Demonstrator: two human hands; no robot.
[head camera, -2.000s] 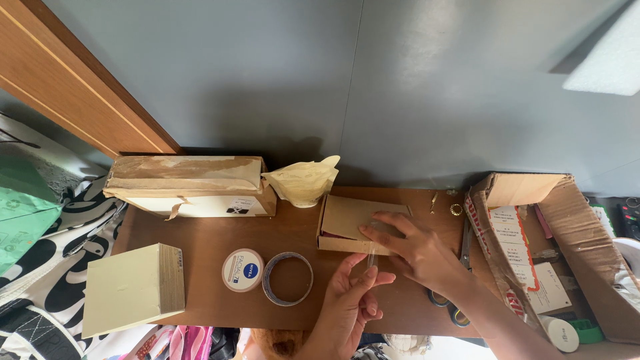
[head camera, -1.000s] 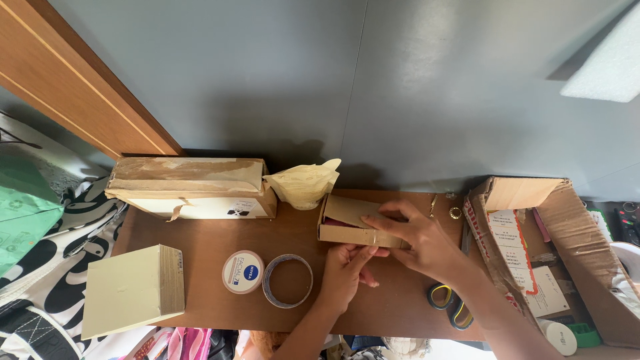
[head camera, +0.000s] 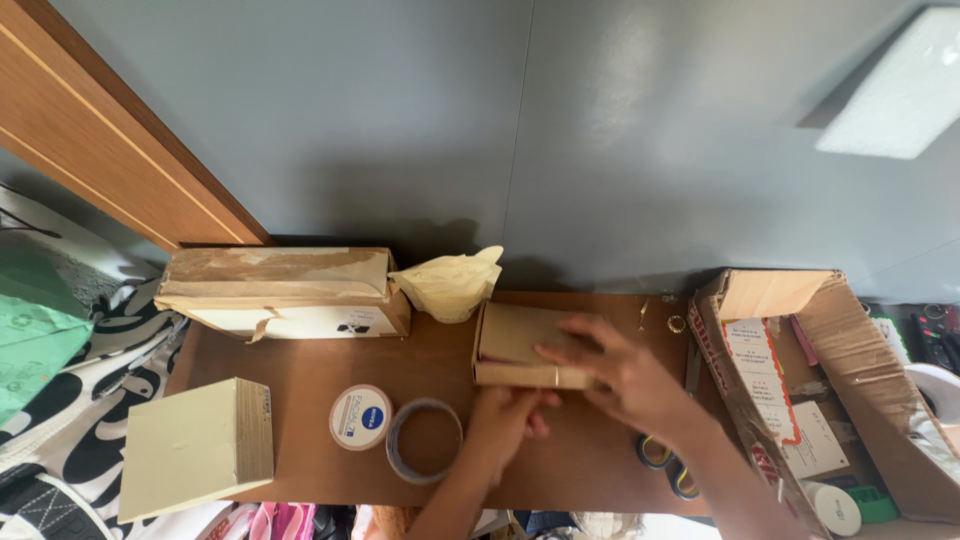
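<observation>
A small cardboard box (head camera: 517, 334) lies on the brown wooden table, its lid flap resting down with a thin reddish gap at the front left. My right hand (head camera: 619, 367), blurred, lies over the box's right side with fingers on the lid and the front edge. Just below the front wall is my left hand (head camera: 514, 420), its fingertips near that wall; whether they grip it is unclear. A roll of tape (head camera: 425, 440) and a round Nivea tub (head camera: 361, 417) are left of my left hand. Scissors (head camera: 667, 465) with black and yellow handles lie partly behind my right forearm.
A long taped cardboard box (head camera: 281, 292) and a cream paper pouch (head camera: 450, 285) stand against the grey wall. At front left sits a cream block-shaped stack (head camera: 187, 442). An open carton (head camera: 877, 390) with cards stands right, near a gold-coloured ring (head camera: 676, 323).
Two seconds ago my left hand held a small clear item in front of the box; now that item is not visible there. My right hand has shifted over the box's right side.
</observation>
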